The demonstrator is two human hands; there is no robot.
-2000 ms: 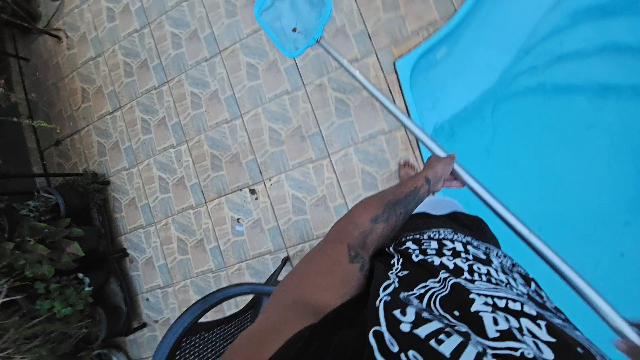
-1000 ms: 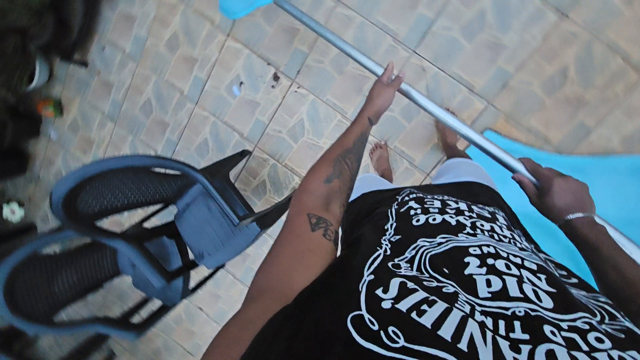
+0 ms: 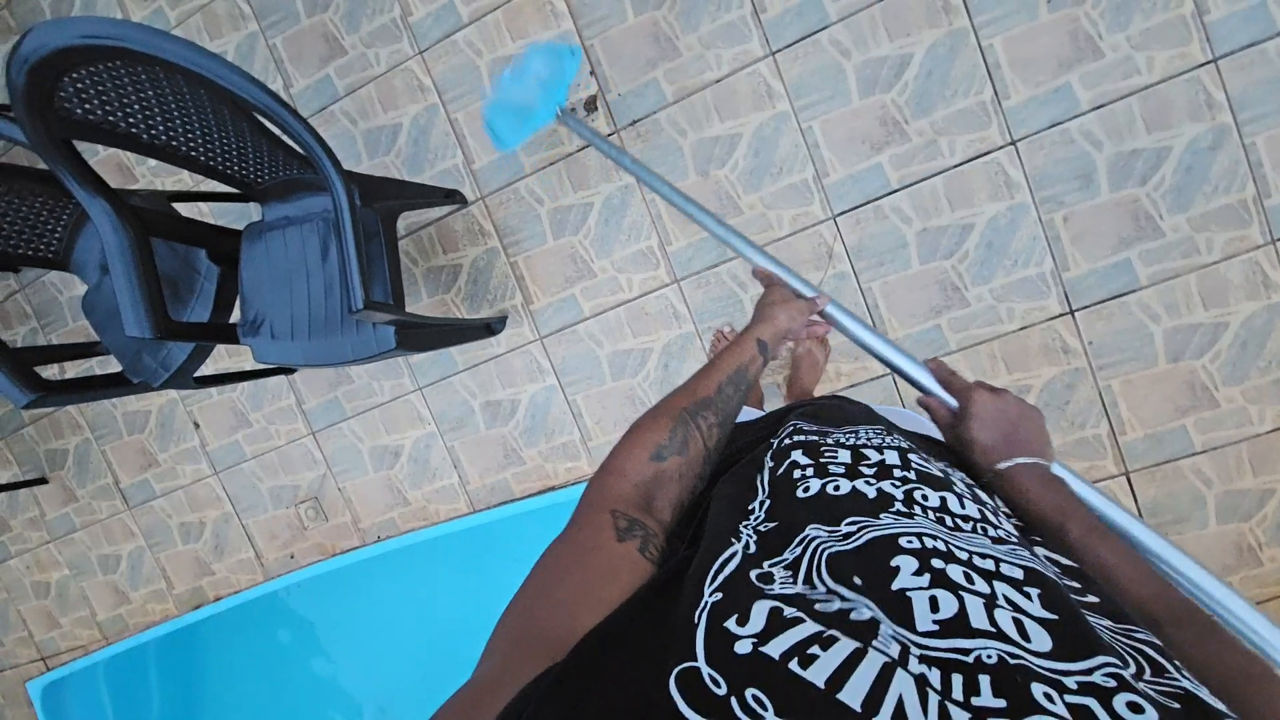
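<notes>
A long metal pole point(image 3: 720, 232) runs diagonally from the upper middle to the lower right corner. At its far end is a blue pool skimmer net point(image 3: 533, 92), blurred, over the tiled floor. My left hand point(image 3: 785, 308) holds the pole around its middle, fingers partly hidden. Farther down the pole, my right hand point(image 3: 990, 412) is closed around it, with a thin light band on the wrist.
Dark plastic armchairs point(image 3: 310, 270) stand at the left on patterned floor tiles point(image 3: 930, 220). The blue swimming pool point(image 3: 300, 620) lies at the lower left, its edge close to my left arm. My bare feet point(image 3: 806, 365) are on the tiles.
The view has turned a lot; the pool now shows at the lower left instead of the right. Both hands remain on the pole, and the whole net is in view again.
</notes>
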